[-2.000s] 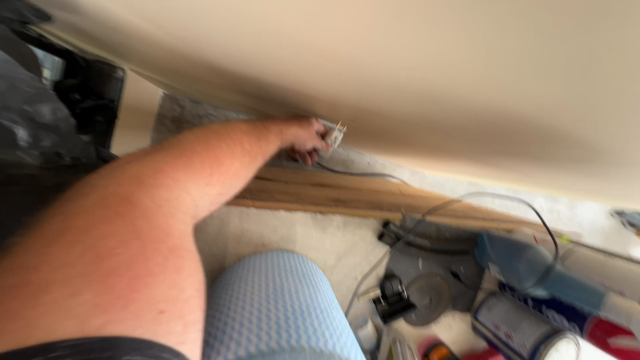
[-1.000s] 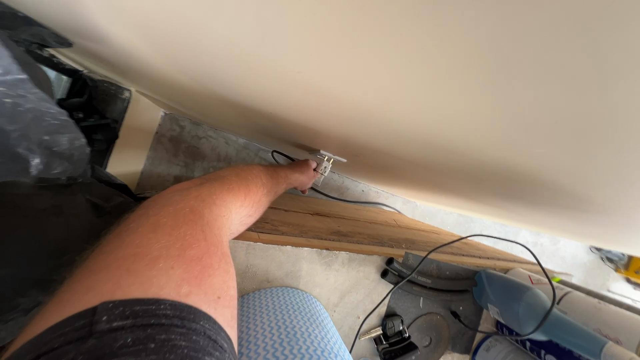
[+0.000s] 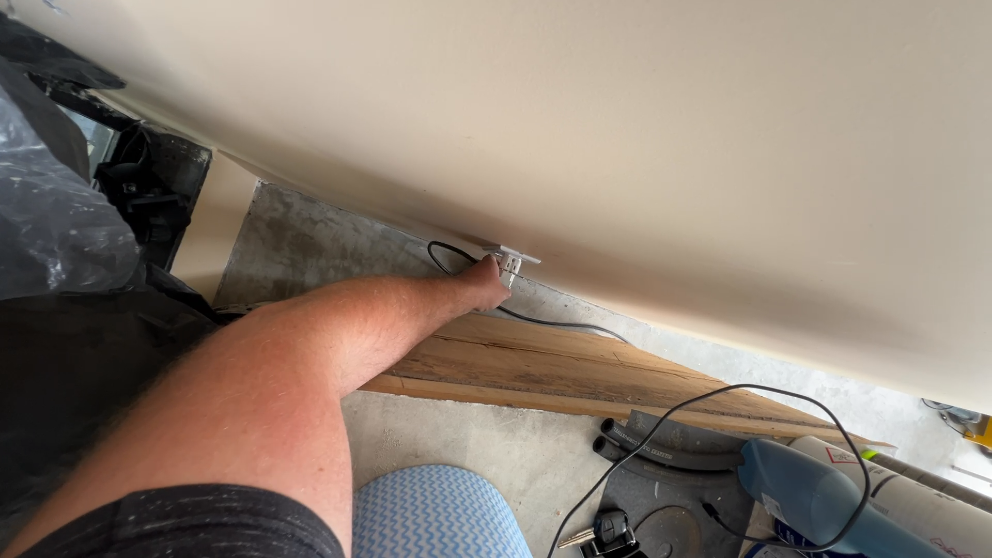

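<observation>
My left hand reaches low along the cream wall, its fingers closed on a white plug adapter. The adapter is up against a white wall socket plate; how far its pins are in is hidden. A thin black cable loops behind my wrist and runs right, over wooden boards on the concrete floor. My right hand is out of view.
A blue patterned roll stands before me. At lower right are black hoses, keys, a blue bottle, a white tube and a looped black cable. Dark plastic sheeting hangs left.
Two seconds ago my left hand held the adapter with its pins showing. By one second ago it had brought it to the socket plate, where it still is.
</observation>
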